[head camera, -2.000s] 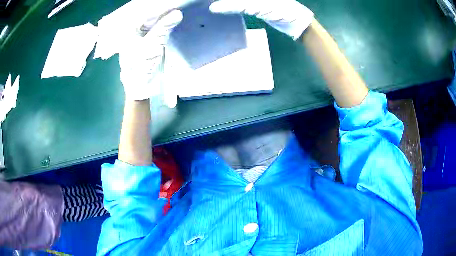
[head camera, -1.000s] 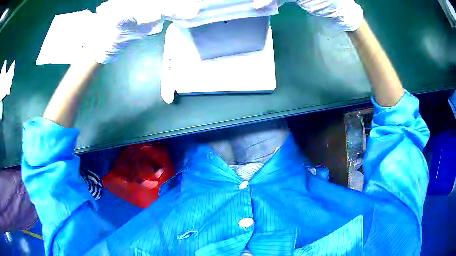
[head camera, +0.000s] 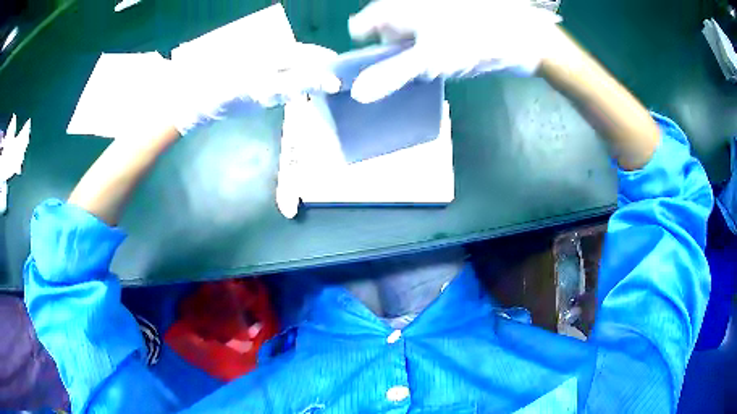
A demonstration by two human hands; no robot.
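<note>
A white box [head camera: 388, 182] lies on the dark-green bench in front of me. A grey flat item [head camera: 386, 125] lies tilted over its upper part. My left hand [head camera: 271, 85], in a white glove, is at the grey item's upper left corner; its fingertips touch or nearly touch it. My right hand [head camera: 452, 44], also in a white glove, is over the grey item's top edge, with fingers on or just above it. Overexposure merges the right hand with something white near it, so its grip is unclear.
White paper sheets [head camera: 109, 93] lie at the left of the bench [head camera: 517, 170]. White pieces stand at the far left and far right edges. Below the bench are a red bag [head camera: 222, 327] and a brown carton [head camera: 578, 279]. A person's sleeve [head camera: 28, 356] shows at lower left.
Both hands have come inward to the grey item's top edge. The white sheet stretched between them a second ago no longer shows there. The box and grey item appear lower in view.
</note>
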